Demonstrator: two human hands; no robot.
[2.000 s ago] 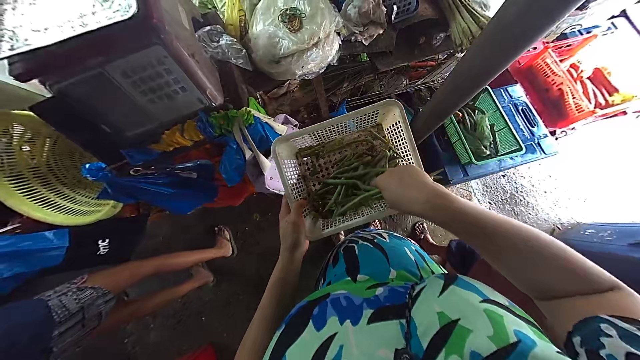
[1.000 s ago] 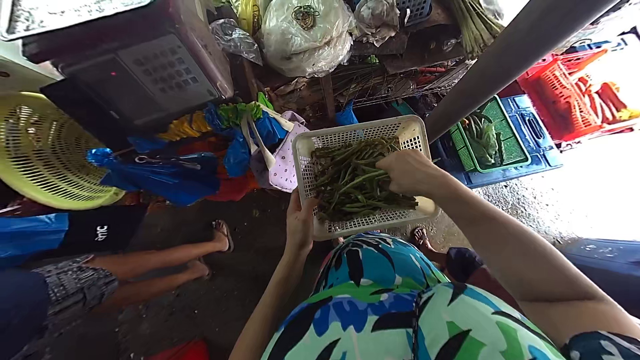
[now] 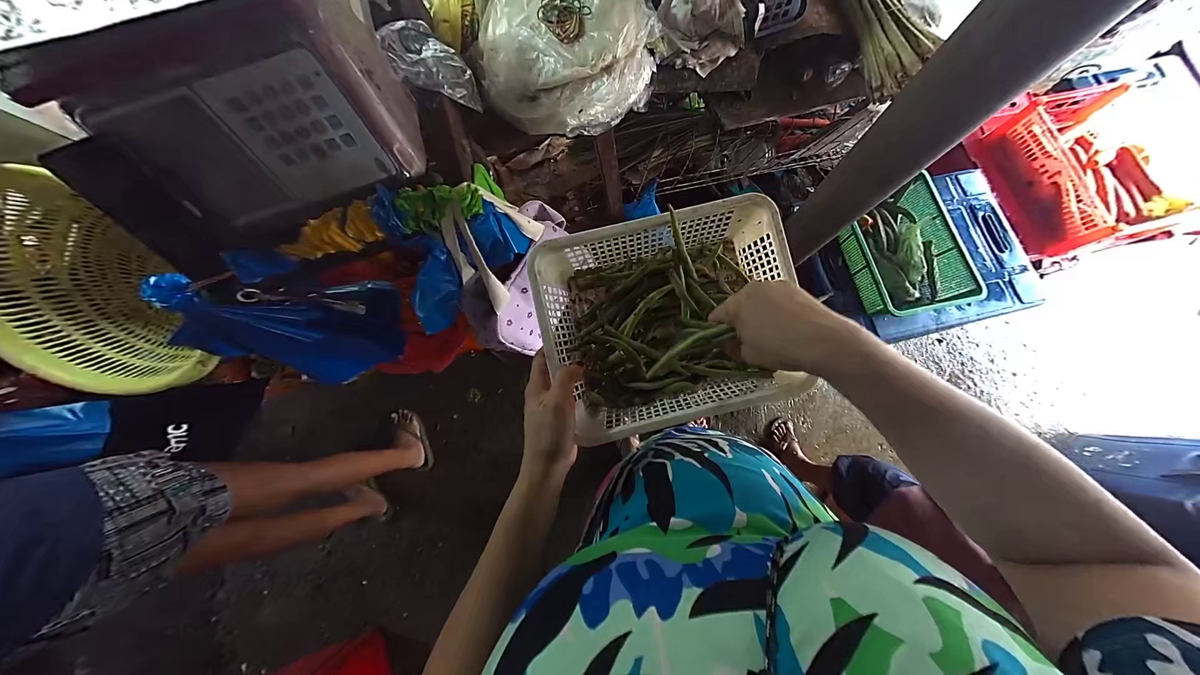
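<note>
A white perforated plastic basket is in front of me, with long green bean pods, some darker and withered, lying loose in it. My left hand grips the basket's near left corner, thumb over the rim and the other fingers mostly hidden under it. My right hand reaches over the right side of the basket, fingers curled down among the pods; its fingertips are partly hidden, so whether it holds any pod cannot be told.
A scale with a keypad stands at upper left, above a yellow-green basket and hanging plastic bags. A metal post slants past the basket. Beyond it are a green tray and red crate. Another person's legs are at left.
The pods have shifted under my right hand; one now points up toward the far rim. My left hand keeps its hold on the basket.
</note>
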